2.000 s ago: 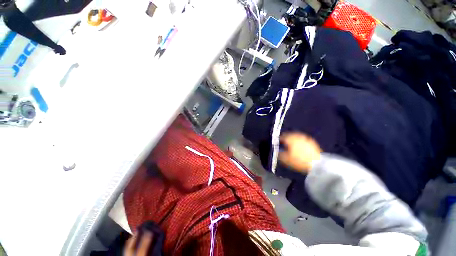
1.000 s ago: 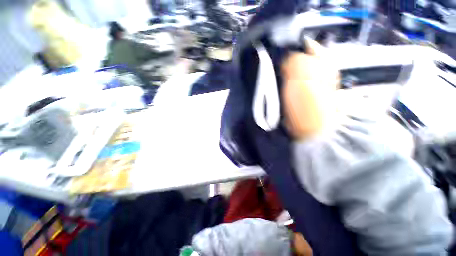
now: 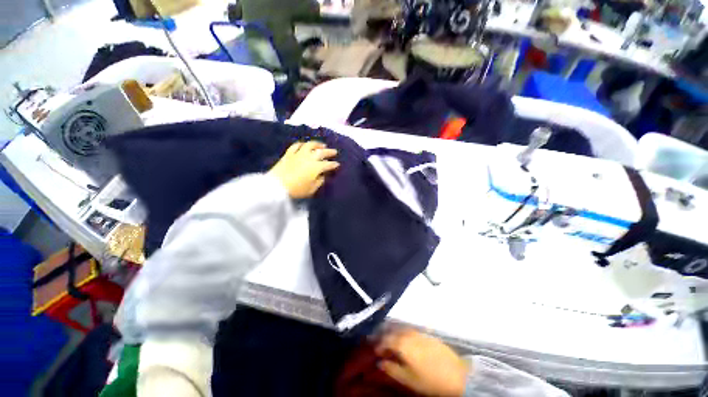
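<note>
A dark navy garment (image 3: 225, 147) lies across the white machine table (image 3: 473, 310), with a white loop and pale tape showing on its near part, which reaches the front edge. My left hand (image 3: 307, 168) rests palm down on the cloth, fingers slightly apart. My right hand (image 3: 423, 360) is low at the table's front edge, just right of the garment's near corner. It is slightly blurred, and whether its fingers hold cloth is not clear. The white sewing machine (image 3: 574, 209) with a blue stripe stands at the right.
A grey box with a round fan grille (image 3: 83, 133) is at the left. Snips (image 3: 630, 319) lie at the right on the table. More navy cloth (image 3: 442, 105) lies behind the table. A red-framed stool (image 3: 66, 283) stands at lower left. A person (image 3: 291, 31) is at the back.
The view has turned from the floor pile to the table. The navy garment, raised by my right hand a second ago, now lies on the table. My left hand is on it; my right hand is lower.
</note>
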